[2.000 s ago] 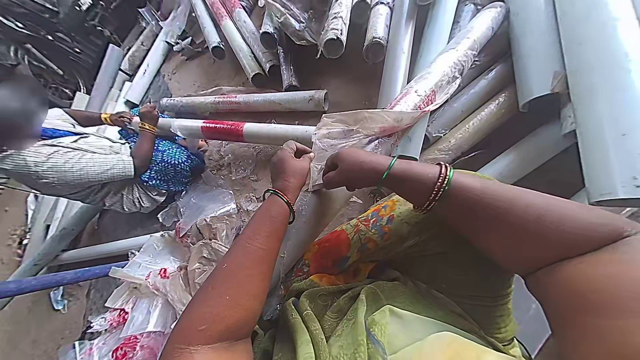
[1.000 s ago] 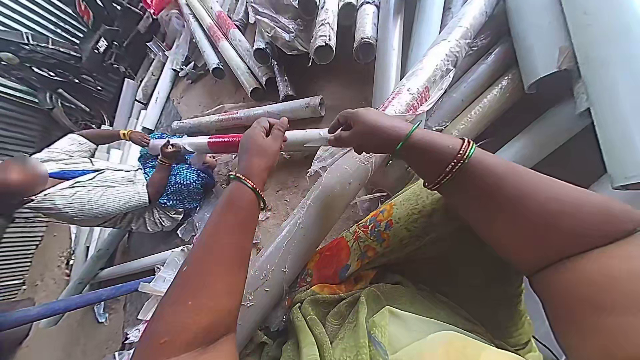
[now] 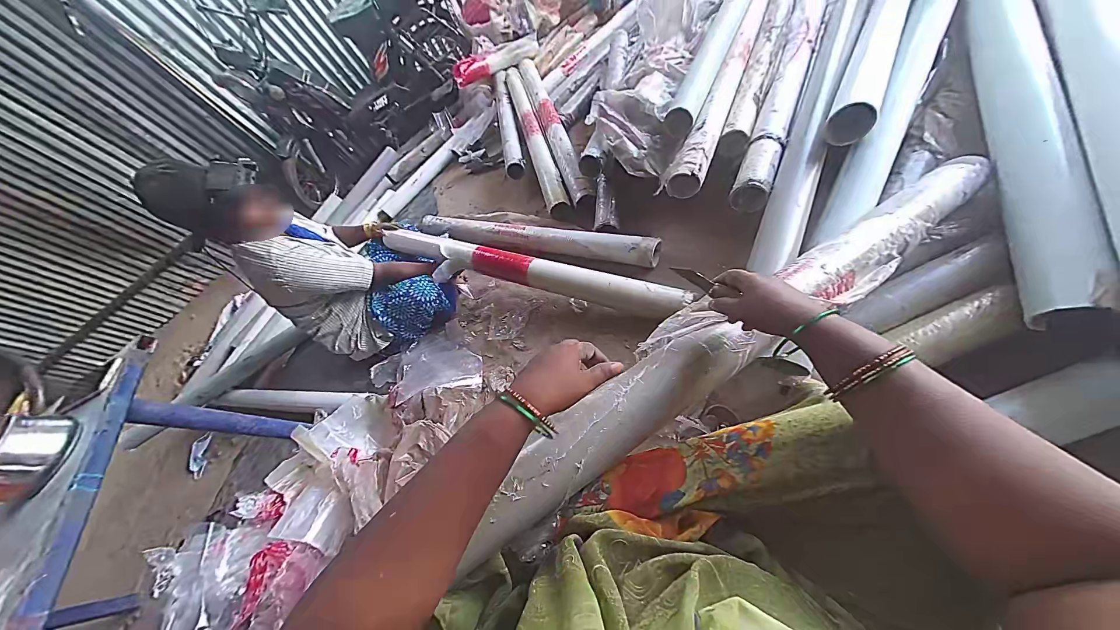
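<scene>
A thick grey-white plastic pipe point(image 3: 604, 437) slants across in front of me, with plastic film bunched near its upper end. My left hand point(image 3: 569, 376) rests with curled fingers at this pipe's side; whether it grips anything cannot be told. My right hand point(image 3: 757, 300) is closed on a thin, dark, blade-like tool point(image 3: 693, 278) that points left, above the film. A white pipe with a red printed band point(image 3: 604, 289) runs from the co-worker's hands to near the thick pipe's upper part.
A person point(image 3: 306, 271) sits across from me at left. Many pipes point(image 3: 792, 175) lie at the top and right. Crumpled plastic film point(image 3: 306, 516) heaps at lower left, beside a blue metal frame point(image 3: 87, 472). A motorcycle point(image 3: 306, 96) stands near the corrugated wall point(image 3: 79, 175).
Both my hands have come off the red-banded pipe. The left hand moved down onto the thick pipe, and the right now shows a thin tool. The view has shifted toward the co-worker.
</scene>
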